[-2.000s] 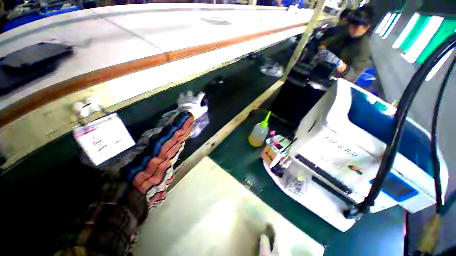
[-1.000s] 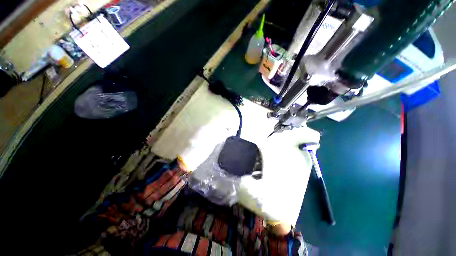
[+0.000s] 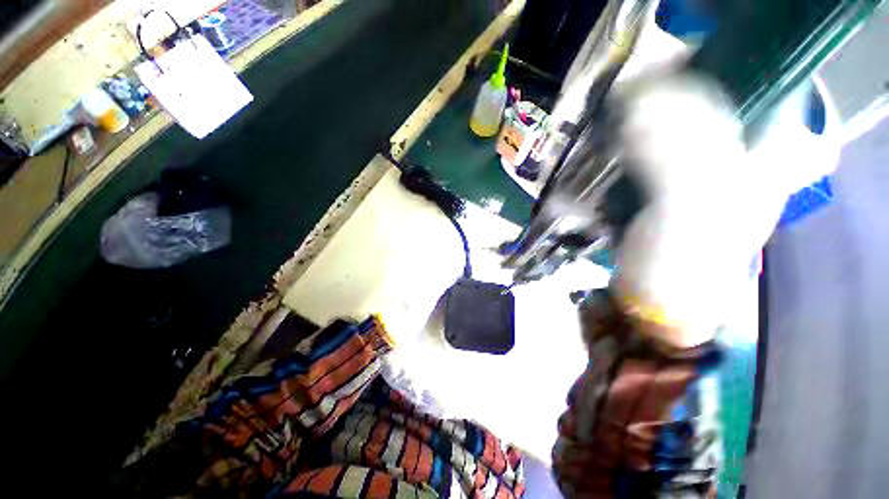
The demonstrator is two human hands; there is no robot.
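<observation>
The black rounded-square corded unit [image 3: 480,317] lies on the cream-white board [image 3: 341,249], with its bundled black cable [image 3: 434,190] reaching the board's far edge. My left hand [image 3: 416,326], in a white glove with a yellow cuff, is beside the unit's left side; glare hides its fingers. My right hand [image 3: 682,185], white-gloved and blurred, is closed around the lower part of the auto-feed screwdriver [image 3: 770,49]. The screwdriver's metal nozzle [image 3: 531,263] is at the unit's upper right corner; contact cannot be told. Clear plastic [image 3: 414,375] lies below the unit.
A crumpled clear bag [image 3: 166,229] with something dark lies on the dark green belt [image 3: 322,117] at left. A squeeze bottle [image 3: 488,105] and small pen cup [image 3: 521,132] stand beyond the board. A white card [image 3: 195,86] hangs across the belt. The white feeder is mostly hidden behind my right hand.
My right hand has risen from the board's near edge to the screwdriver. The nozzle has come down and left to the unit. The bag on the belt has shifted left and slightly nearer.
</observation>
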